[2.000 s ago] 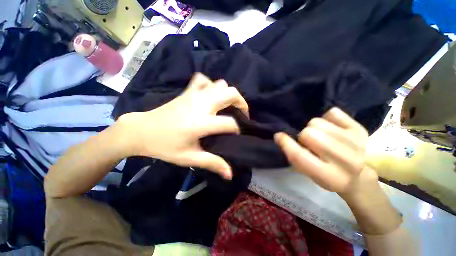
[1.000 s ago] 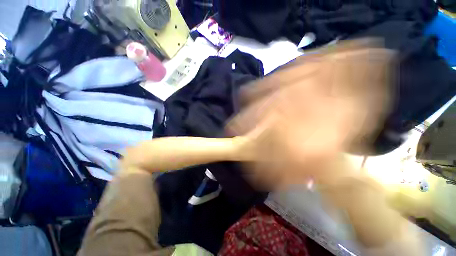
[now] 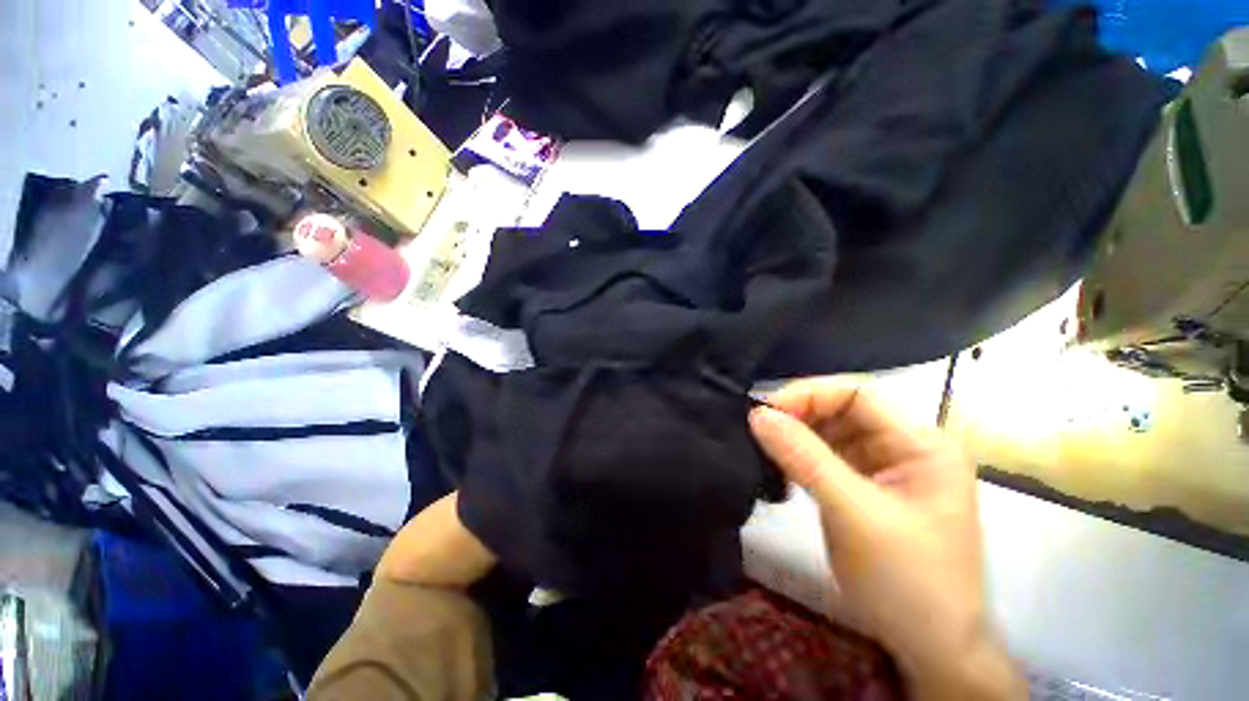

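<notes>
A black garment [image 3: 630, 466] lies over the table and hangs toward my lap, with more black cloth [image 3: 904, 206] spread behind it. My right hand [image 3: 877, 493] pinches the garment's right edge between thumb and forefinger, left of the machine bed. My left hand is hidden under or behind the black cloth; only my left forearm [image 3: 441, 545] shows at the lower left of it. The sewing machine head [image 3: 1175, 233] stands at the right edge of the view, with metal parts low on it above the cream machine bed [image 3: 1096, 438].
A pink cone [image 3: 370, 266] lies beside a cream box with a round dark disc [image 3: 411, 171]. A small pink-purple screen [image 3: 515, 145] lies behind. Striped grey-blue and black cloth [image 3: 301, 438] is heaped at left. Red patterned cloth [image 3: 767, 655] covers my lap.
My left hand has gone from over the garment to out of sight behind the cloth. My right hand, blurred before, now pinches the edge. The garment's front part is raised and spread.
</notes>
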